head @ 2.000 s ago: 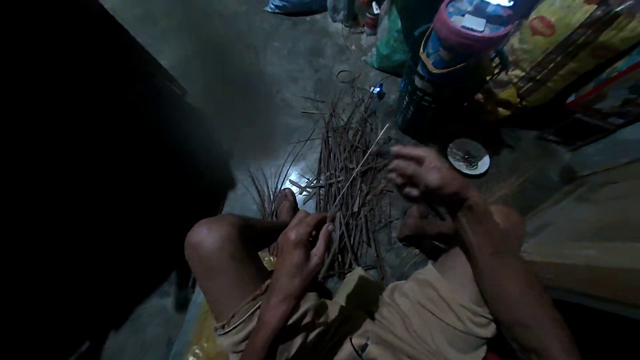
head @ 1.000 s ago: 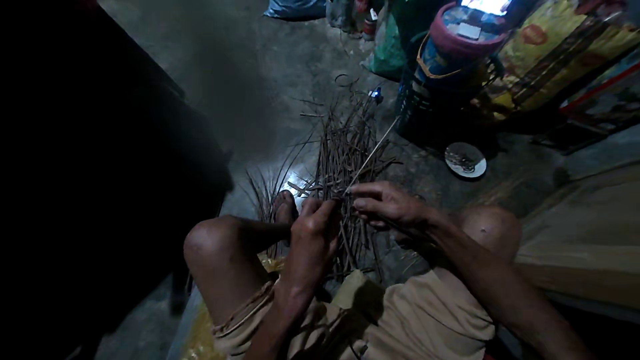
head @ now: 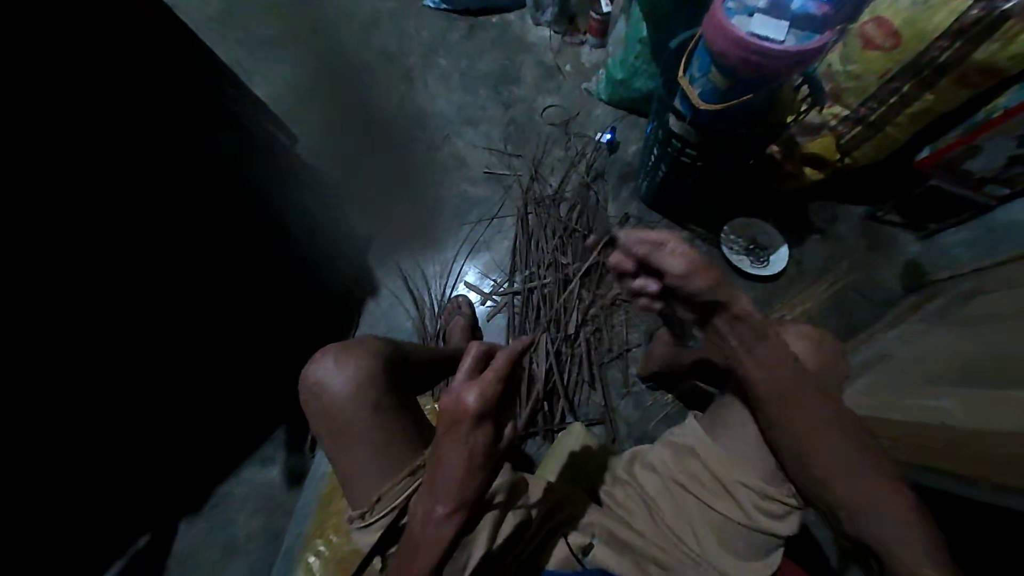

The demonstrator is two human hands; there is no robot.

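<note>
Between my bare feet, a pile of thin brown dried strips (head: pixel 560 280), stems or leaf strips by their look, lies on the floor. My left hand (head: pixel 480 392) is over the pile's near left side, its fingers closed around what seems to be the lower end of a strip. Higher and to the right, my right hand (head: pixel 660 268) has its fingers curled, with the fingertips near a thin pale strip (head: pixel 586 268) that slants down toward my left hand. Blur and dim light hide whether the right fingers grip that strip or something small and dark.
A white plate (head: pixel 754 246) holding small dark things sits right of the pile. Beyond stand a dark plastic basket (head: pixel 668 152), a pink-rimmed container (head: pixel 744 60), a green bag (head: pixel 628 72) and a yellow printed sack (head: pixel 888 72). A small blue light (head: pixel 608 139) glows at the pile's far end.
My right hand came down beside my left hand one second ago and is now up and to the right, apart from it. The long pale strip then pointing up and away no longer stands out there.
</note>
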